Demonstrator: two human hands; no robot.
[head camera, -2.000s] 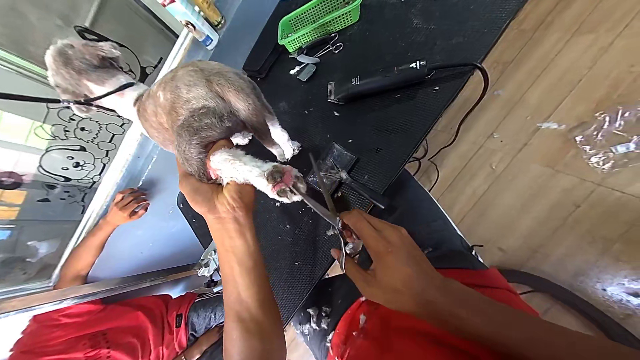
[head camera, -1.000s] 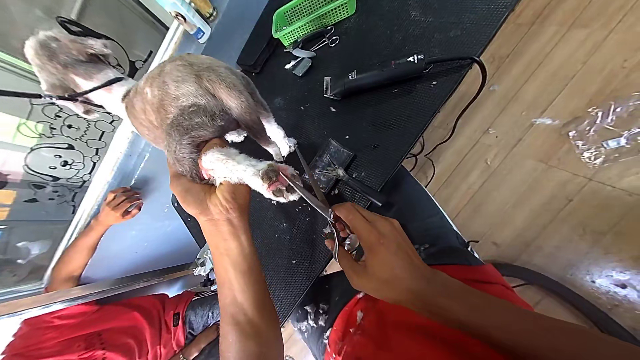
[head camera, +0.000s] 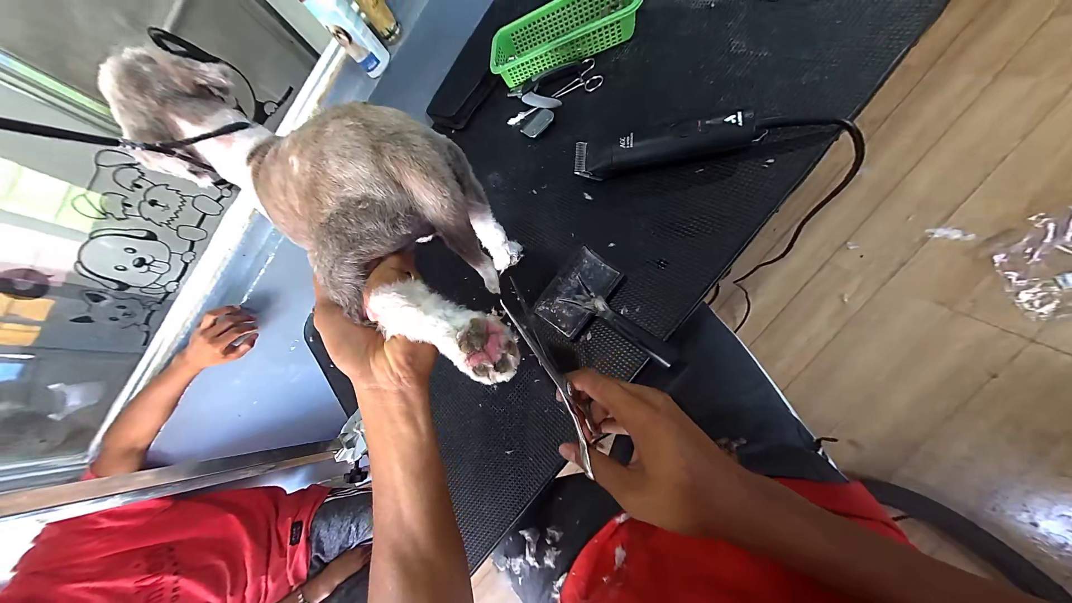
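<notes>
My left hand (head camera: 377, 347) holds a raised hind leg (head camera: 427, 318) of a grey-brown and white dog (head camera: 360, 176), its paw pads (head camera: 488, 347) facing me. In my right hand (head camera: 645, 444) are metal grooming scissors (head camera: 548, 364), blades a little apart and pointing up-left, just right of the paw. A black strap (head camera: 201, 134) loops round the dog's neck; its head is turned away. Right of the scissor tips, a slicker brush (head camera: 586, 293) with a black handle (head camera: 632, 335) lies on the black textured grooming table (head camera: 486, 435).
A corded clipper (head camera: 670, 151), a green plastic basket (head camera: 565, 38), small scissors (head camera: 578, 82) and a black case (head camera: 461, 99) lie on the table. A bottle (head camera: 347, 38) stands by the window. Another person's hand (head camera: 222, 335) rests at left. Clear plastic (head camera: 1038, 264) lies on the wooden floor.
The scissors have moved off the paw, where their blades lay against it in the earlier frames, to its right side. My left hand still holds the leg.
</notes>
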